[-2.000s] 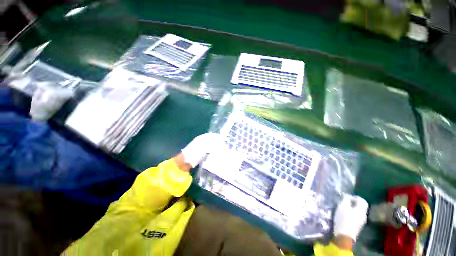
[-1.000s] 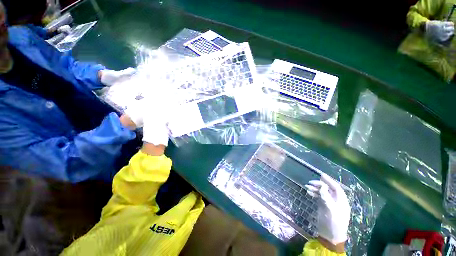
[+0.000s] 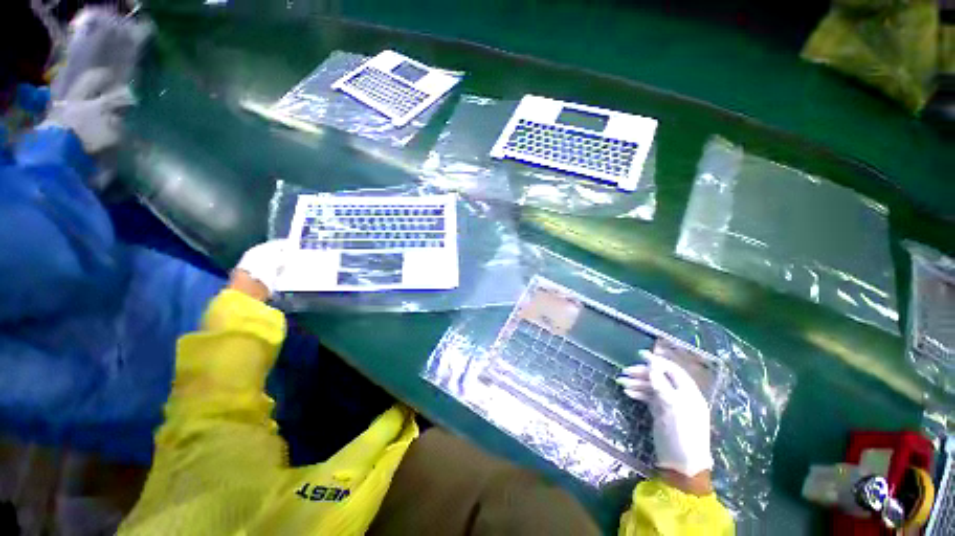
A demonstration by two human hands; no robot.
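My left hand (image 3: 264,265), in a white glove, grips the left edge of a bright silver laptop top case (image 3: 419,274). This case lies on a clear plastic bag (image 3: 492,262) at the bench's left front edge. A duller grey top case (image 3: 555,361) lies with clear plastic (image 3: 476,340) around it in front of me, its touchpad opening towards the far side. My right hand (image 3: 679,419), also gloved, rests over the right part of the grey case with its fingers slightly apart. It hides part of the key grid.
Two bright top cases (image 3: 581,157) (image 3: 411,103) lie on bags farther back. A flat bag (image 3: 796,225) lies at right. A red holder (image 3: 869,450) with a metal-topped bottle (image 3: 871,492) and yellow ring (image 3: 922,497) is at lower right. A person in blue (image 3: 84,304) is at left.
The bright case in my left hand has come down from a tilted, raised position to lie flat at left. The neighbour's gloved hands have moved away. My right hand stays over the grey case.
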